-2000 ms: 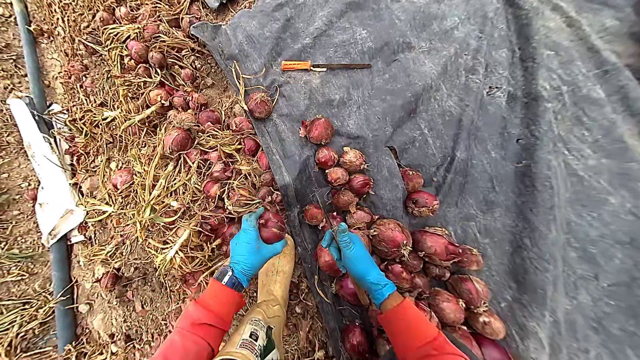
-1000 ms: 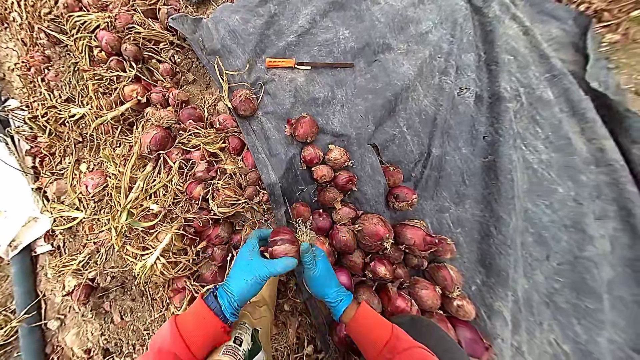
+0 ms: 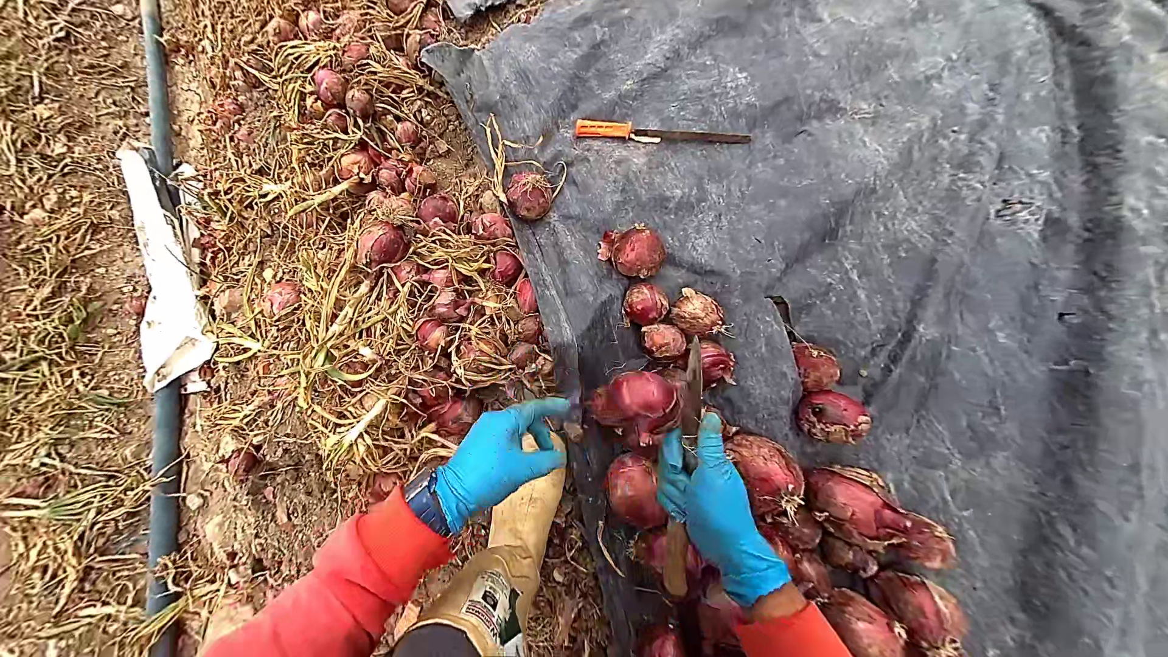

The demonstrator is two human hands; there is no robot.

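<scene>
My left hand (image 3: 502,459), in a blue glove, is empty with thumb and fingers apart, over the edge of the dark ground sheet. Just right of its fingertips a red onion (image 3: 637,399) shows slightly blurred above the pile. My right hand (image 3: 716,497), gloved in blue too, grips a knife (image 3: 693,388) with its blade pointing away from me and its wooden handle below the palm. Around and beneath that hand lie several red onions (image 3: 765,472) in a heap on the sheet.
An orange-handled knife (image 3: 662,133) lies on the dark sheet (image 3: 912,228). On the left, red onions with dry tops (image 3: 381,244) cover the soil. A grey-blue pipe (image 3: 165,474) runs beside them, with a white plastic scrap (image 3: 169,283) across it. A tan boot (image 3: 527,502) stands between my arms.
My left hand held an onion in both earlier frames and is now empty, apart from my right hand. One second ago both hands were together at the onion. The view has shifted.
</scene>
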